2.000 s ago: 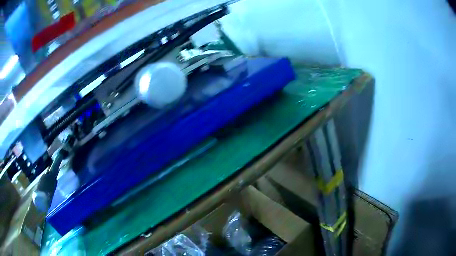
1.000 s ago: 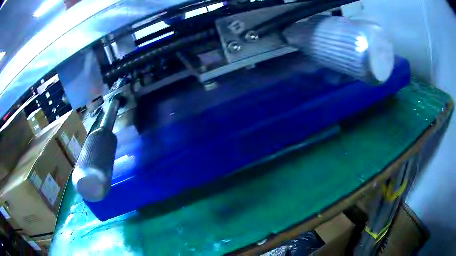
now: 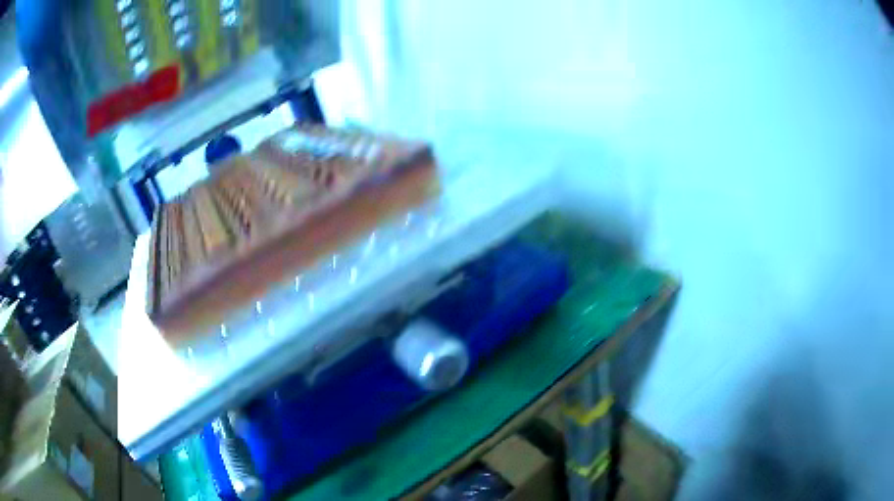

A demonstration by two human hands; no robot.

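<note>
No hand is in view. A red-brown slotted jig (image 3: 294,235) lies on a white perforated base plate (image 3: 265,338), with blurred light parts in its far rows. Behind it the screen frame (image 3: 211,73) stands raised, with yellow strips, rows of pale openings and a piece of red tape (image 3: 134,100). Below the plate is the blue base (image 3: 343,411) of the printing stand, with a silver knurled knob (image 3: 431,354) at its front and another at the lower left. The picture is blurred.
The stand rests on a green-matted bench (image 3: 598,315) with a brown edge. Under it are an open carton and table legs with yellow tape. Cardboard boxes (image 3: 64,421) stand at the left. A pale wall (image 3: 765,196) fills the right.
The view has risen and pulled back from the stand's blue base and knobs. The jig, the plate's top and the raised screen now show. No hand appears in any frame.
</note>
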